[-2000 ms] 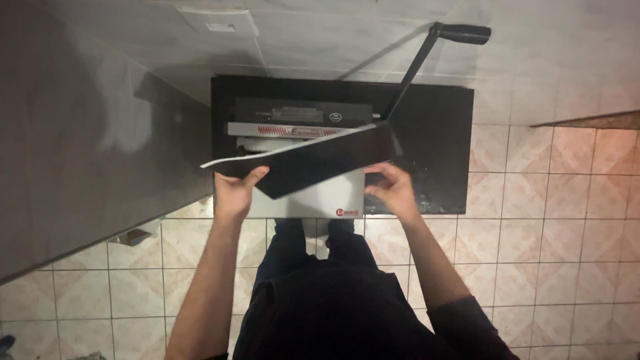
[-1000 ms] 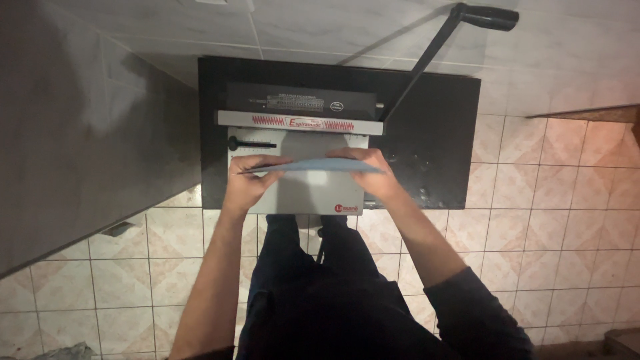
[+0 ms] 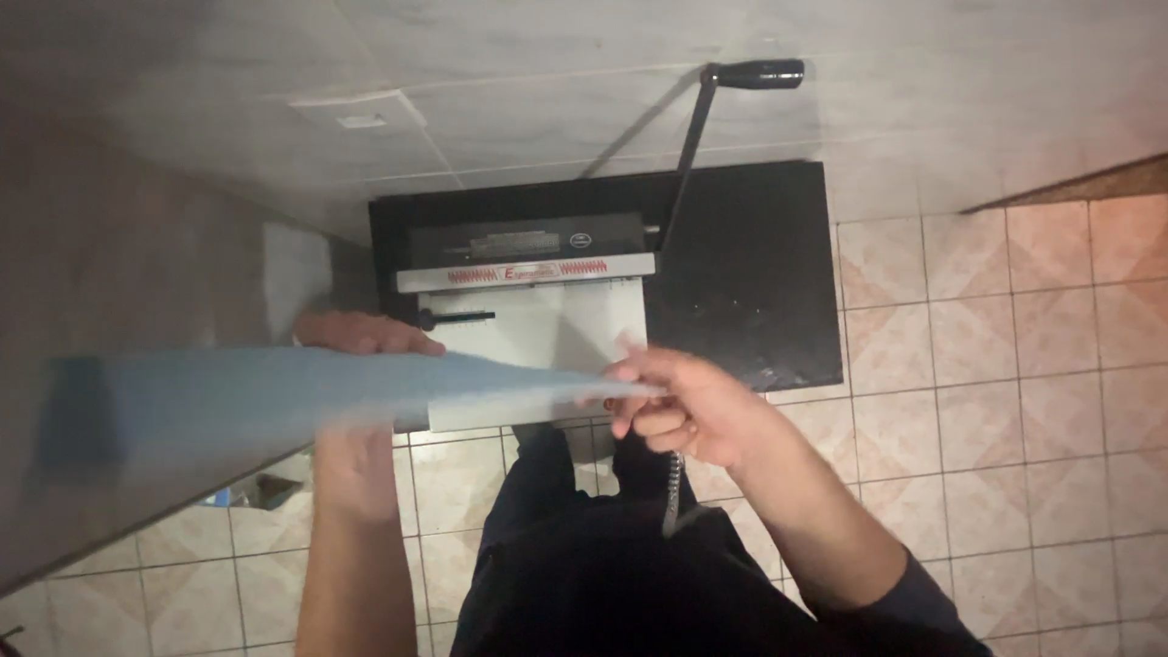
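Observation:
A blurred stack of bluish sheets (image 3: 274, 388) is held up in front of a manual binding machine (image 3: 538, 338) with a white bed. My left hand (image 3: 370, 336) grips the sheets near their middle, its palm partly hidden behind them. At their right end, my right hand (image 3: 671, 392) holds the narrow edge between thumb and fingers. The machine has a white front bar with red spiral marks, a small black lever (image 3: 461, 317) on its left, and a long crank arm with a black handle (image 3: 759, 74) rising at its right.
The machine stands on a black tabletop (image 3: 748, 283) against a tiled wall (image 3: 566, 82) with a switch plate (image 3: 360, 119). A grey panel (image 3: 164, 246) rises on the left. Below lies a tiled floor (image 3: 985, 438), with a small object (image 3: 260, 491) at lower left.
The sheets have been raised and swung out to the left, from low over the machine's bed a second ago. My left hand has moved farther left along with them.

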